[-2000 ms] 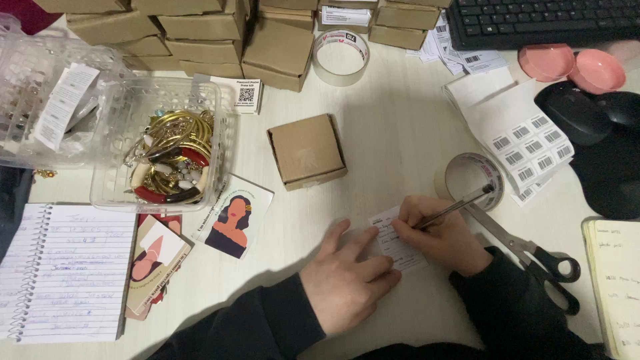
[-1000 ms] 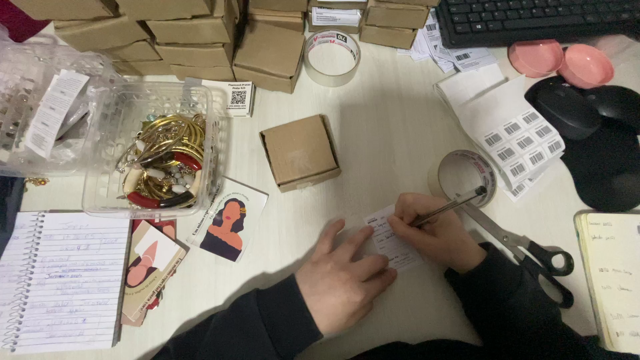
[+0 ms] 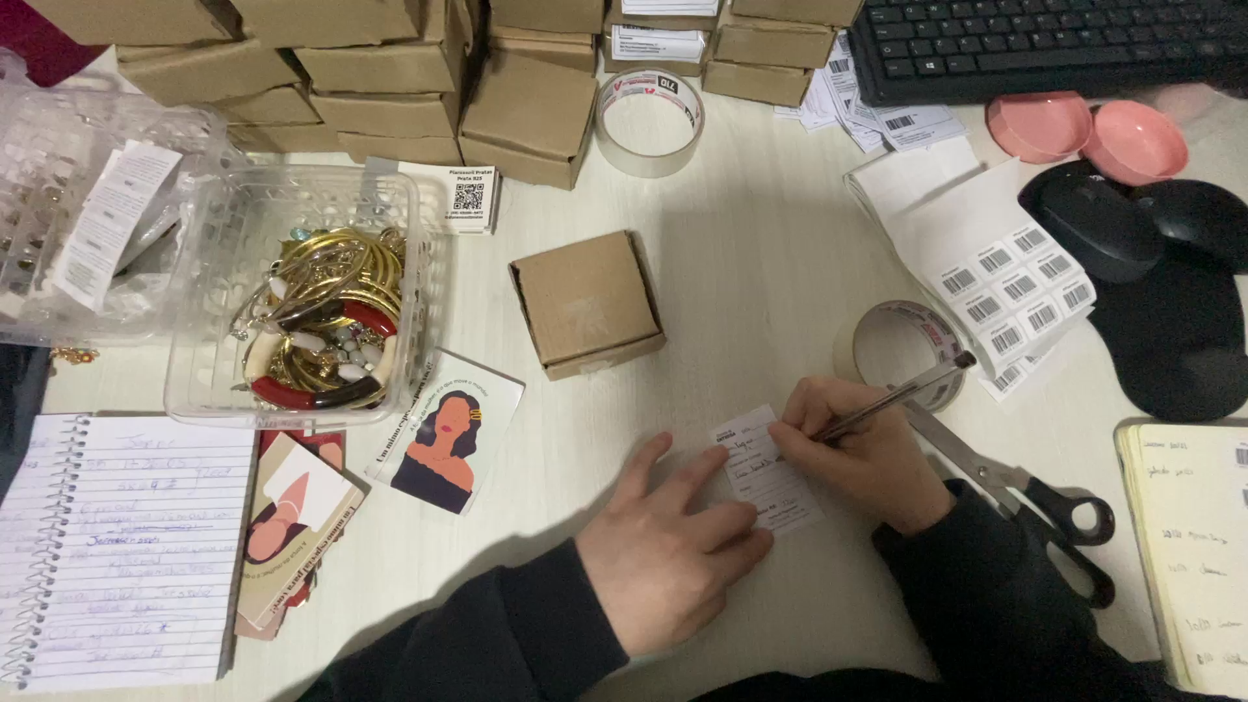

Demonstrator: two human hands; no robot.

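Observation:
A small printed paper slip (image 3: 765,478) with handwriting lies flat on the pale tabletop. My left hand (image 3: 673,546) rests palm down with fingers spread, its fingertips on the slip's left edge. Gripped in my right hand (image 3: 858,448) is a pen (image 3: 892,398), its writing end at the slip and its other end pointing up and right. Beyond the hands sits a closed cardboard box (image 3: 587,304). Scissors (image 3: 1014,487) with black handles lie just right of my right hand, near a tape roll (image 3: 907,351).
Left are a clear plastic basket (image 3: 185,361) of bangles, illustrated cards (image 3: 448,434) and a spiral notebook (image 3: 127,556). Stacked cardboard boxes (image 3: 380,68) and another tape roll (image 3: 650,122) stand behind. Barcode labels (image 3: 1014,283), a keyboard (image 3: 1053,44), a mouse (image 3: 1092,219) and an open notebook (image 3: 1189,546) are right.
My right hand with the pen has shifted slightly over the slip. My left hand stays at the slip's left side.

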